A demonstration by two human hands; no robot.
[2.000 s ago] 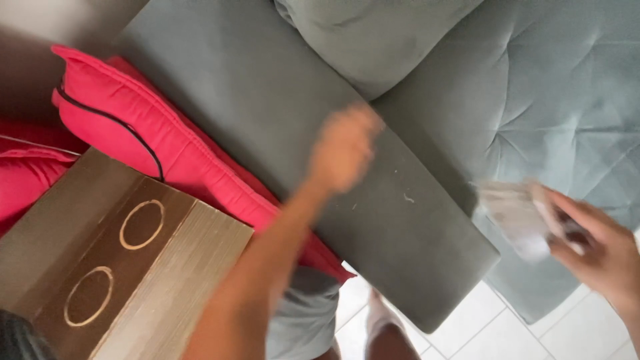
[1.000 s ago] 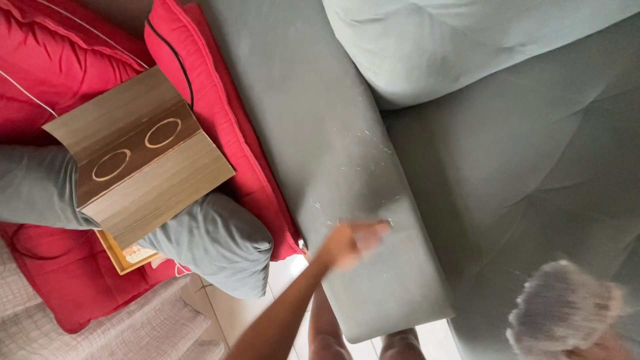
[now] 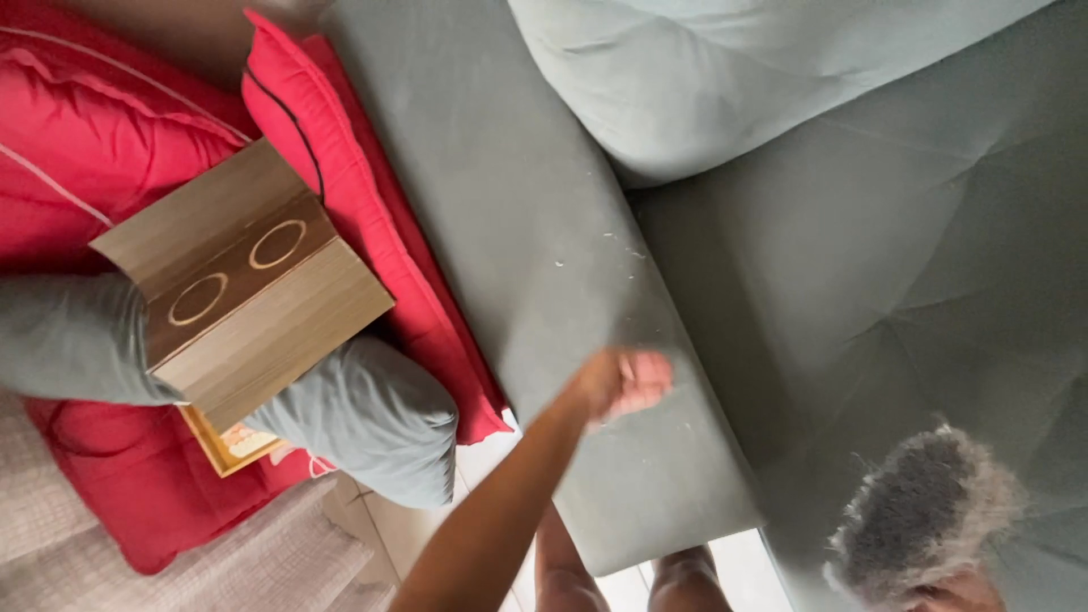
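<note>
My left hand [image 3: 627, 384], blurred by motion, is over the front part of the grey sofa armrest [image 3: 544, 221], with nothing visible in it and its fingers hard to make out. White lint and bits of fluff [image 3: 625, 246] are scattered on the armrest. At the lower right, my right hand [image 3: 956, 591] is mostly cut off by the frame edge. It holds a fuzzy pad or brush [image 3: 914, 518], grey in the middle with a pale, hairy rim, above the grey sofa seat [image 3: 850, 340].
A large grey cushion [image 3: 765, 76] lies at the top. Left of the armrest are red cushions [image 3: 365, 170], a slatted wooden tray [image 3: 246, 272] with two ring outlines, a grey pillow [image 3: 374, 416] and a yellow-framed item [image 3: 217, 450]. A pale curtain [image 3: 195, 544] hangs lower left; my legs are below the armrest.
The view has shifted toward the left side since the oldest frame. My left hand stays over the armrest through all frames. The fuzzy object remains in my right hand.
</note>
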